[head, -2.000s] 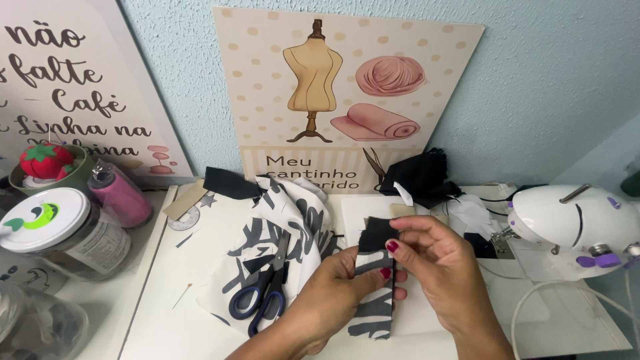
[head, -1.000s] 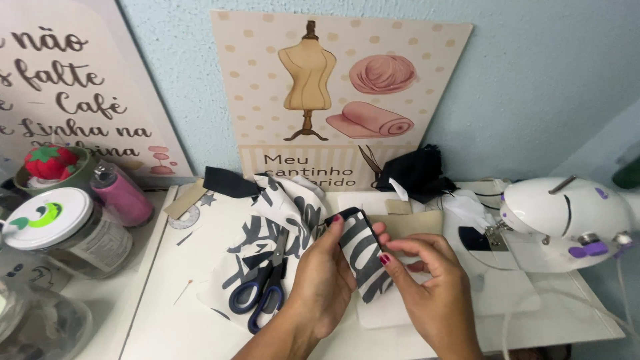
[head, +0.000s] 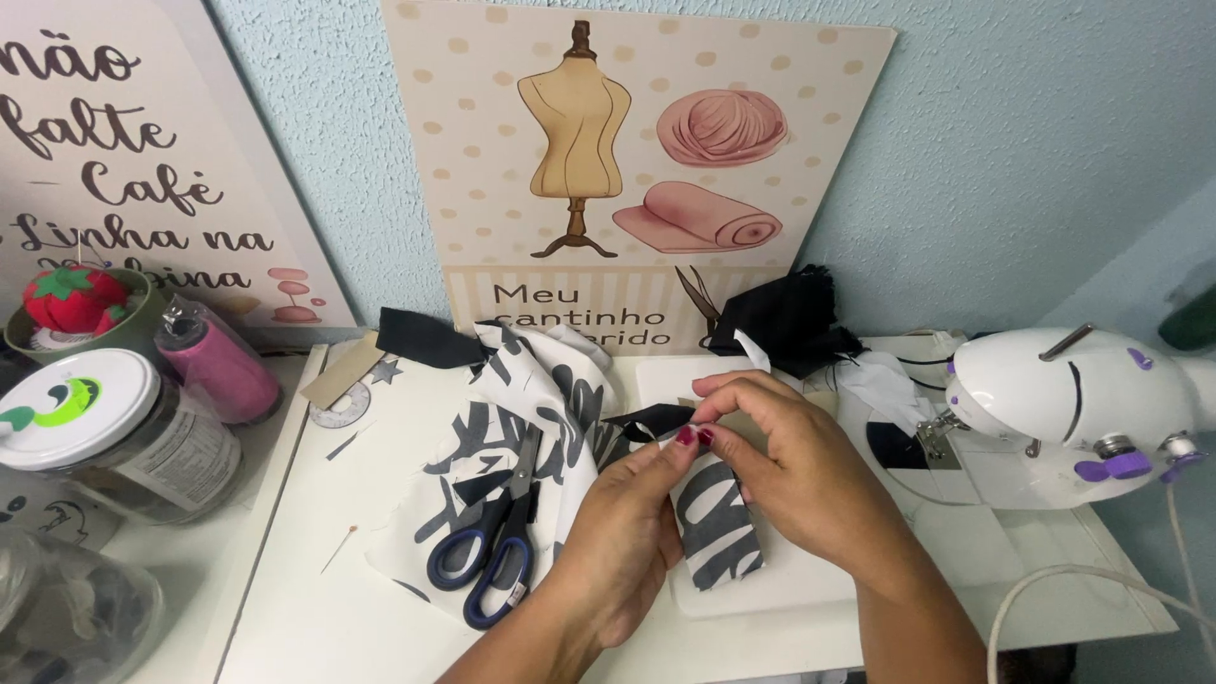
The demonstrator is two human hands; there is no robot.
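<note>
Between my two hands is a small folded piece of white fabric with dark grey print (head: 718,532), with black fabric (head: 655,419) at its top edge. My left hand (head: 632,532) pinches that edge between thumb and finger. Fingertips of my right hand (head: 784,461) meet it there, thumb beside thumb, the printed piece hanging below. To the left lies a larger crumpled printed cloth (head: 560,380), and on it rest scissors with dark blue handles (head: 489,551). What the fingertips pinch exactly is too small to tell.
A white sewing machine (head: 1073,408) stands at the right, its pale cable (head: 1073,572) curving in front. Black fabric (head: 784,318) is heaped at the back. A pin (head: 339,549) lies left of the scissors. Jars (head: 114,427), a pink thread spool (head: 217,366) and a tomato pincushion (head: 74,299) stand far left.
The printed piece, tilted between both hands one second ago, now hangs lower from its top edge. My fingertips have come together at that edge, and the black fabric now sticks out to the left.
</note>
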